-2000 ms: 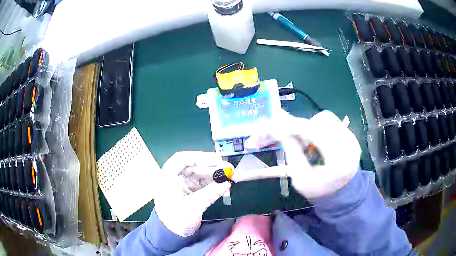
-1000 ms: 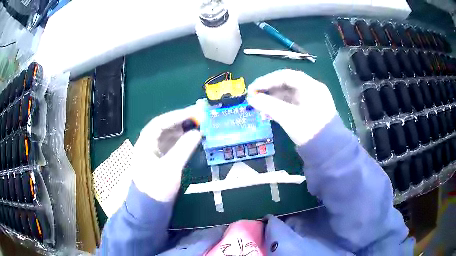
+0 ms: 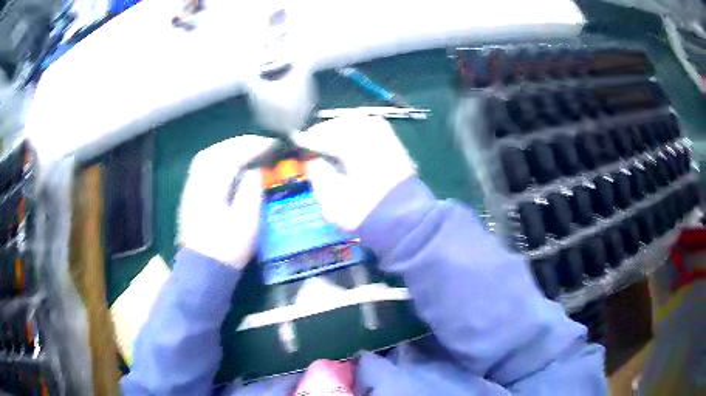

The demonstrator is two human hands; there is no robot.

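Observation:
The view is blurred. The light blue earbud tester [image 3: 298,224] lies in front of me with its screen lit. The yellow-orange and black test cradle [image 3: 285,173] is at its far edge. My gloved left hand [image 3: 221,199] is at the left side of the cradle and my gloved right hand [image 3: 354,166] at its right side. Both hands' fingertips are close to or touching the cradle. Dark and orange shapes show between them, but I cannot make out separate earbuds or whether the fingers grip one.
A white bottle [image 3: 283,102] stands beyond the cradle, with a blue pen [image 3: 376,87] and a pale thin tool [image 3: 371,113] to its right. A black flat tray [image 3: 128,197] and a label sheet [image 3: 142,303] lie left. A tray of black cases [image 3: 573,178] is right; a long white foam block [image 3: 178,66] is behind.
Both hands have come from the tester's sides to the cradle, drawing closer together. The small dark and orange pieces earlier at the fingertips no longer show apart from the cradle. The camera view has shifted.

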